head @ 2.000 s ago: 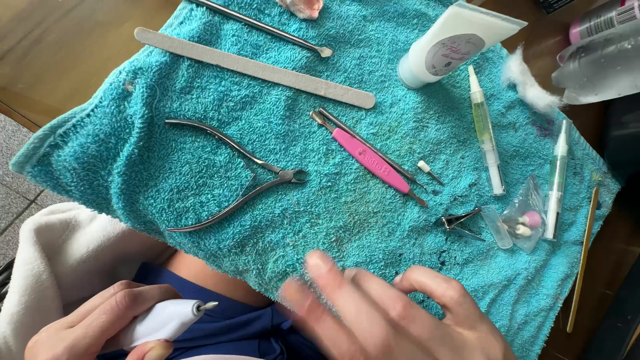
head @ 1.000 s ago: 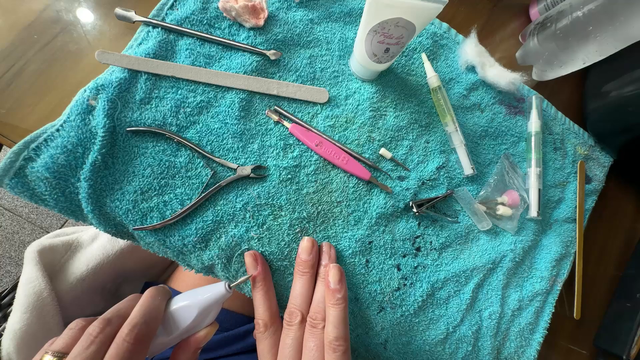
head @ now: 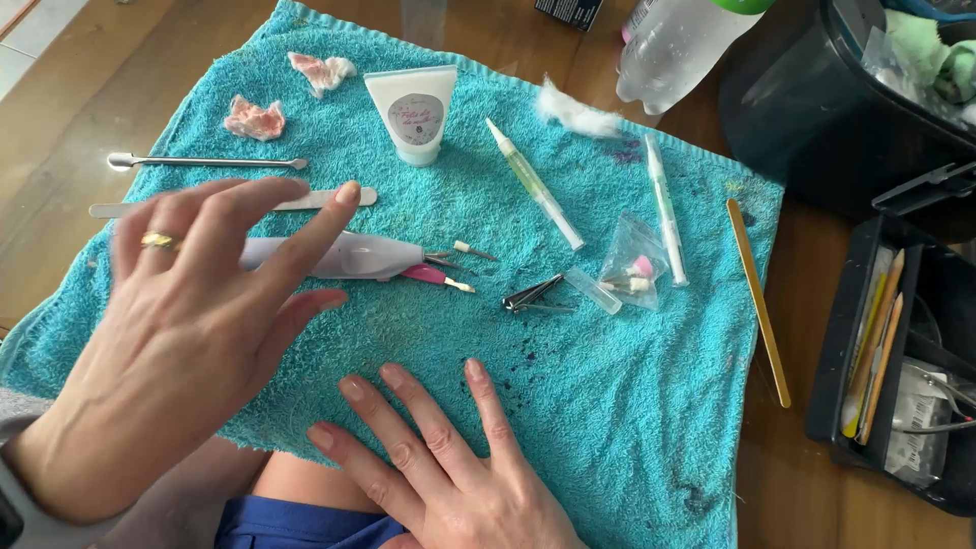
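Note:
My left hand (head: 198, 290), fingers spread and slightly blurred, hovers over a white electric nail drill (head: 366, 255) that lies on the turquoise towel (head: 640, 396). It holds nothing. Partly under the drill are a pink-handled manicure tool (head: 427, 273) and a metal tool. A grey nail file (head: 324, 199) runs behind my fingers. My right hand (head: 457, 465) rests palm down near the towel's front edge, fingers apart and empty. Beyond it lie nail clippers (head: 530, 295), a small drill bit (head: 473, 250) and a plastic bag of bits (head: 633, 267). The cuticle nippers are not visible.
A metal cuticle pusher (head: 210, 162), used cotton (head: 254, 119), a white tube (head: 415, 114), two cuticle-oil pens (head: 537, 187) and white cotton (head: 576, 110) lie farther back. At right are a golden stick (head: 755, 293), a black bin (head: 793, 99), a black tray (head: 827, 381) and a clear bottle (head: 679, 53).
The nail drill, held in my left hand with its tip at a right-hand finger a second ago, now lies released on the towel. My right hand's fingers have spread. The view has shifted.

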